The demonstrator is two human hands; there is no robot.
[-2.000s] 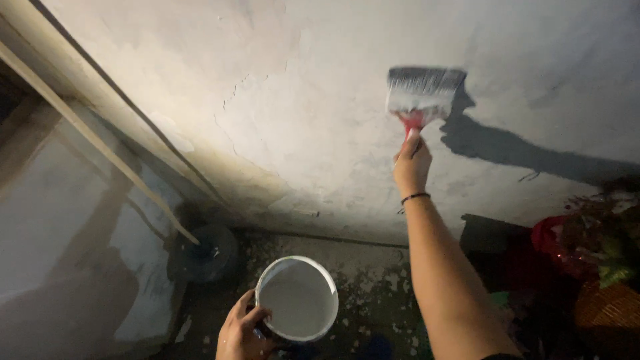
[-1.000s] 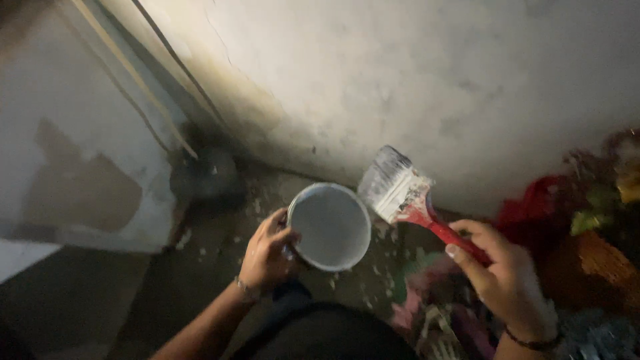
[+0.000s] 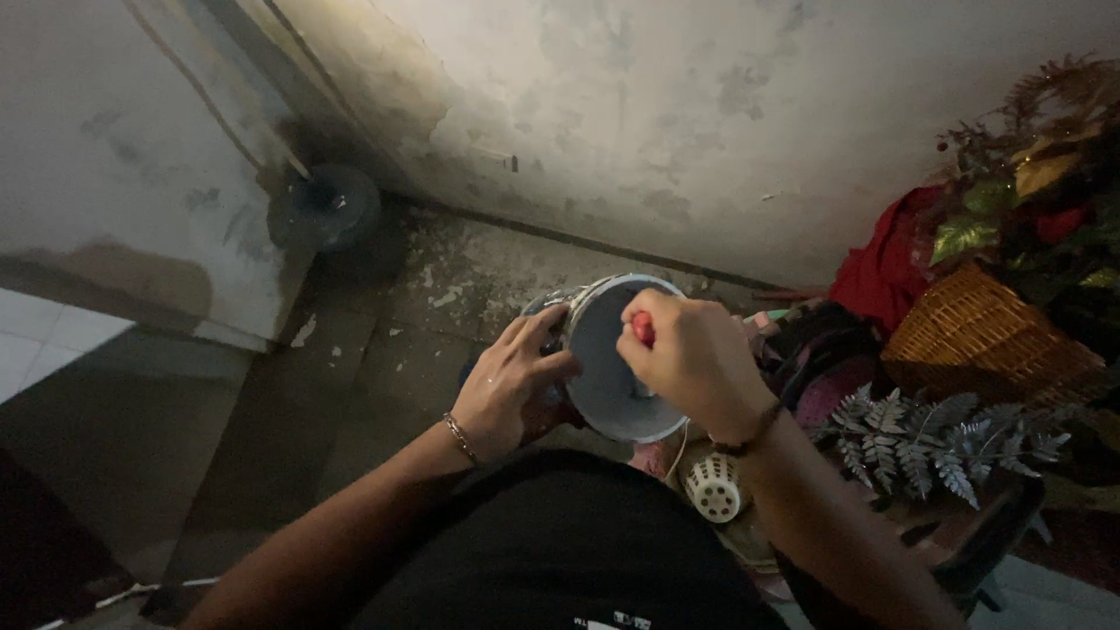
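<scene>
My left hand (image 3: 516,376) grips the side of a white plastic bucket (image 3: 584,302), fingers on its outer wall and thumb at the rim. Grey-white paint (image 3: 599,367) shows inside. My right hand (image 3: 691,359) is closed around the red handle of a paintbrush (image 3: 643,328), over the right part of the bucket. The handle's end points up at the camera; the bristles are mostly hidden below my fist, inside the bucket. Behind the bucket stands a wall (image 3: 630,131) with patchy grey and whitish paint.
A wicker basket (image 3: 989,337), red cloth (image 3: 892,254) and artificial plants stand at the right, with silvery leaves (image 3: 945,437) nearer me. A small white perforated basket (image 3: 713,490) is below the bucket. At the left corner, a pole stands in a dark round container (image 3: 337,206). Paint flakes dot the floor.
My right hand has come down from the wall, past the bucket's right side, and now holds the brush in the bucket. My left hand still holds the bucket. The view has tilted downward.
</scene>
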